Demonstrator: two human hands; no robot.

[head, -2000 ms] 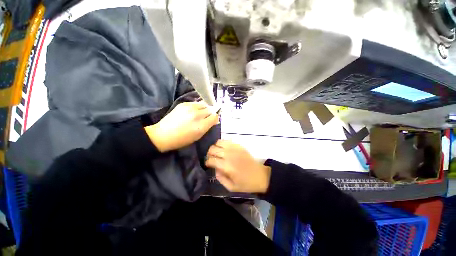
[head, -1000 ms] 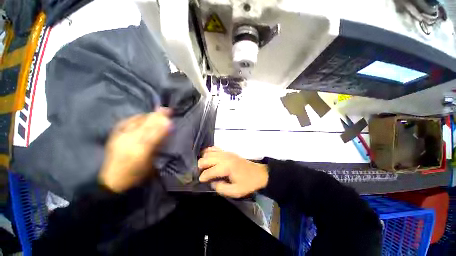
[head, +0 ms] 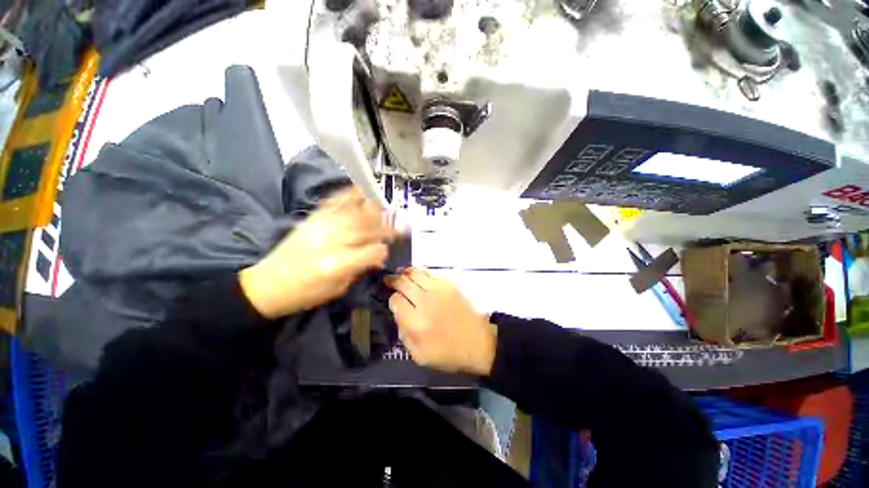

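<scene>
The large dark grey garment piece (head: 181,200) lies bunched left of the needle and runs down over my lap. My left hand (head: 329,253) is on the cloth just below the presser foot (head: 398,191), its fingertips slightly blurred and closed on a fold. My right hand (head: 434,319) pinches the cloth edge between thumb and finger, close below my left fingertips. A small brownish strip (head: 360,332) shows on the cloth below my hands. The white sewing machine (head: 524,57) stands above. The needle itself is too small to make out.
The control panel (head: 686,162) hangs at the right. Card templates (head: 564,227) lie right of the needle. An open cardboard box (head: 757,294) stands at the table's right end, with thin red and blue items (head: 667,286) beside it. Blue baskets (head: 777,453) are below the table.
My left hand moved off the foot to the left cloth, then came back right, beside my right hand. The cloth at the left is more bunched. The camera view has shifted.
</scene>
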